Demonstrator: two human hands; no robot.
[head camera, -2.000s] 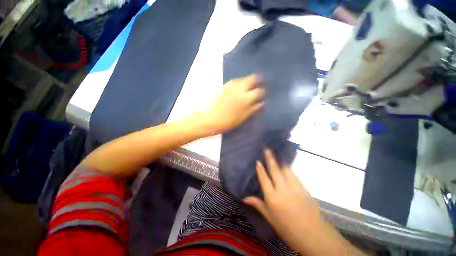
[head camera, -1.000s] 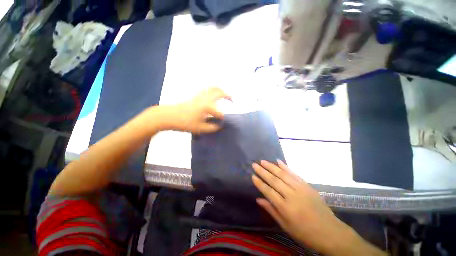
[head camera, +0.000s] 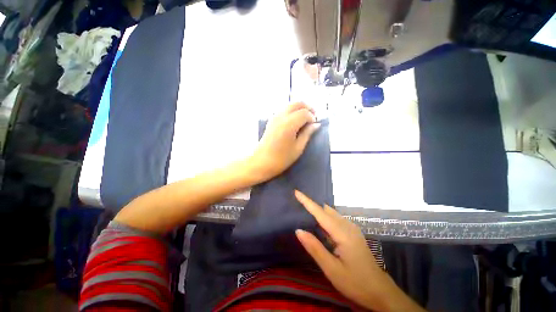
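Note:
A dark grey-navy cloth panel (head camera: 280, 204) lies over the table's front edge and hangs into the lap. Its far end is just in front of the presser foot and needle area (head camera: 334, 79), under bright light. My left hand (head camera: 285, 140) holds the panel's far end with the fingertips pinched close to the foot. My right hand (head camera: 341, 250) lies on the near part of the panel, thumb and fingers apart. Whether the cloth is under the foot cannot be told because of the glare.
A long dark panel (head camera: 143, 103) lies on the left of the white table. A shorter dark strip (head camera: 461, 134) lies right of the needle, under the machine head (head camera: 402, 27). A blue knob (head camera: 372, 96) sits beside the needle. Ruler markings (head camera: 414, 228) run along the front edge. White scrap cloth (head camera: 85, 58) is far left.
The panel's far end has moved up and right, closer to the foot. My left hand has moved with it and now pinches it. My right hand has shifted slightly down. The whole view has shifted.

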